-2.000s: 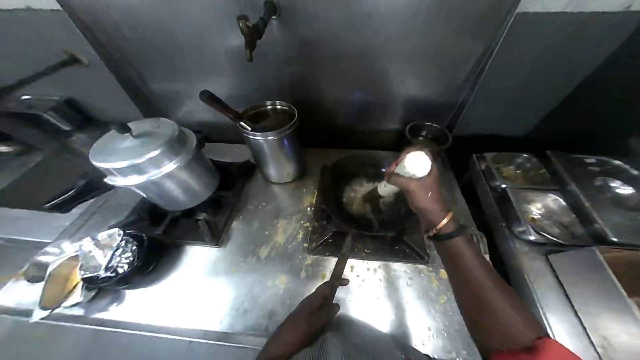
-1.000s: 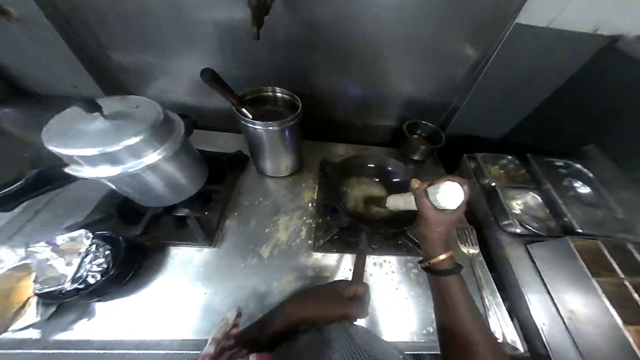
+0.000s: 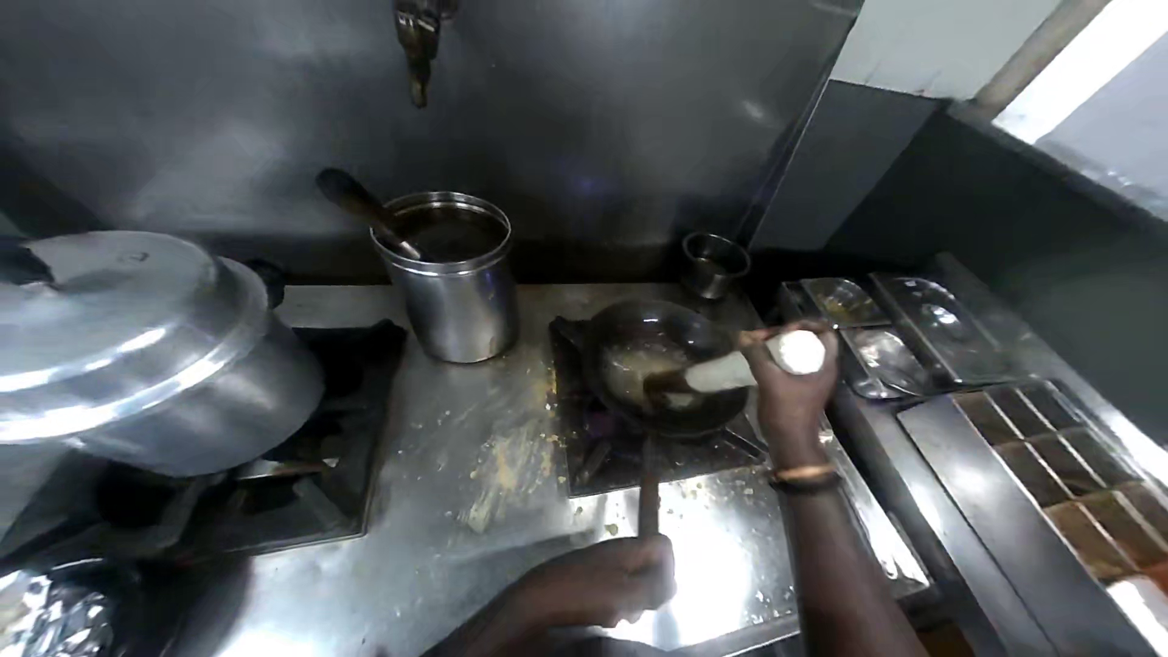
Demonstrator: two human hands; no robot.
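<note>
A dark round pan (image 3: pixel 659 315) with pale liquid in it rests on the right burner. My left hand (image 3: pixel 620 579) grips the end of the pan's long handle (image 3: pixel 649 497), which points toward me. My right hand (image 3: pixel 792 374) is closed around a pale, white-ended utensil handle (image 3: pixel 725 372), held at the pan's right rim. The utensil's darker lower end (image 3: pixel 671 383) reaches down into the liquid; its exact shape is unclear.
At the left, a large lidded aluminium pot (image 3: pixel 164 365) sits on the other burner. Between the burners stands a tall steel container (image 3: pixel 461 306) with a dark-handled tool. A small steel cup (image 3: pixel 714 265) is behind the pan; steel trays (image 3: pixel 954 333) lie right. A tap (image 3: pixel 418 55) hangs above.
In the oldest frame my right hand held the utensil more over the pan; it is now at the pan's right side. My left hand still grips the handle. The view has shifted.
</note>
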